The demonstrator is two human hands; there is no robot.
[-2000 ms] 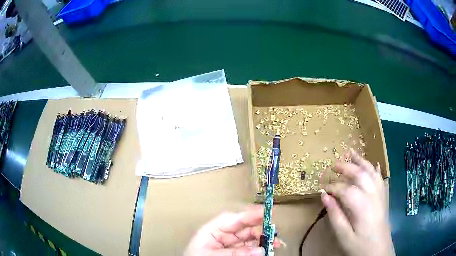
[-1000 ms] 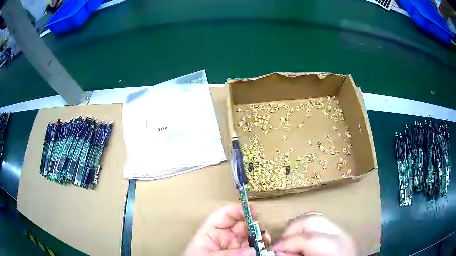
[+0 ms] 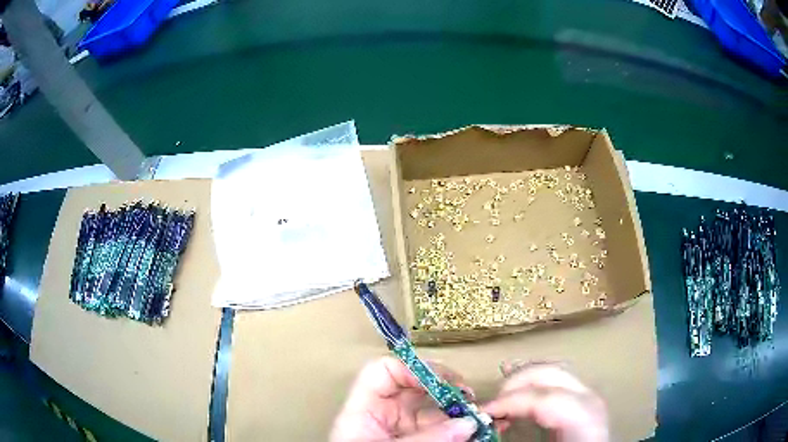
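A narrow green circuit board (image 3: 419,367) with a dark purple-black end section is held low in front of me, tilted with its dark end up and to the left. My left hand (image 3: 389,406) grips its lower part. My right hand (image 3: 544,401) is at the board's lower end, fingers bent close to a small light part there; whether it grips anything is hidden. An open carton (image 3: 518,324) holds many tiny gold bits (image 3: 449,298) and two small dark pieces (image 3: 495,294).
White plastic bags (image 3: 298,224) lie left of the carton. A board row (image 3: 130,259) lies on the left cardboard sheet (image 3: 130,363). A looser board pile (image 3: 730,285) lies on the green surface at right. A grey post (image 3: 78,95) and blue bins (image 3: 130,26) stand beyond.
The board's dark end has swung left, away from the carton edge. Since two seconds ago my right hand has come down from the carton's front right to the board's lower end.
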